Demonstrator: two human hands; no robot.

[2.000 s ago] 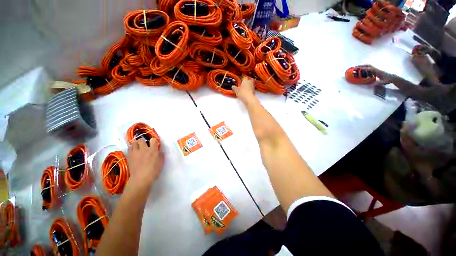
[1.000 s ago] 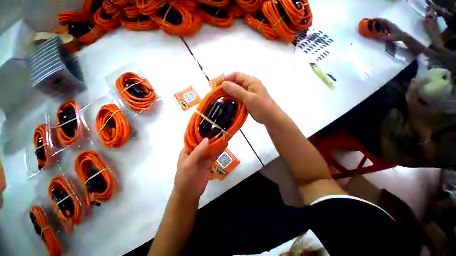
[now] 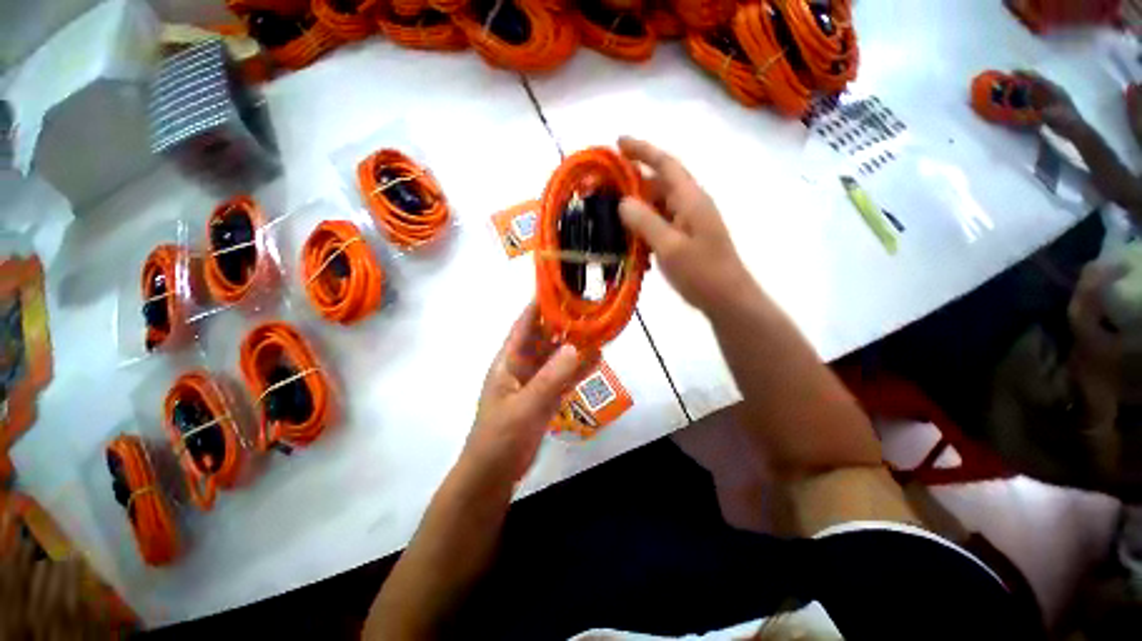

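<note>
An orange cable coil with black parts in its middle and a pale tie around it is held upright above the table. My left hand grips its lower end. My right hand grips its upper right side. A small orange QR card lies behind the coil, partly hidden by it. A stack of QR cards lies below it, partly covered by my left hand. Several coils in clear blister trays lie in rows at the left.
A heap of cable coils lies at the back. Nested blister trays stand at back left. A label sheet and a yellow-green stick lie at right. Another person's hand touches a coil at far right. Orange cards show at the left edge.
My right hand has brought a coil from the heap, and my left hand has left the coil at the left and now holds this one too. The held coil has turned more upright. The view has shifted.
</note>
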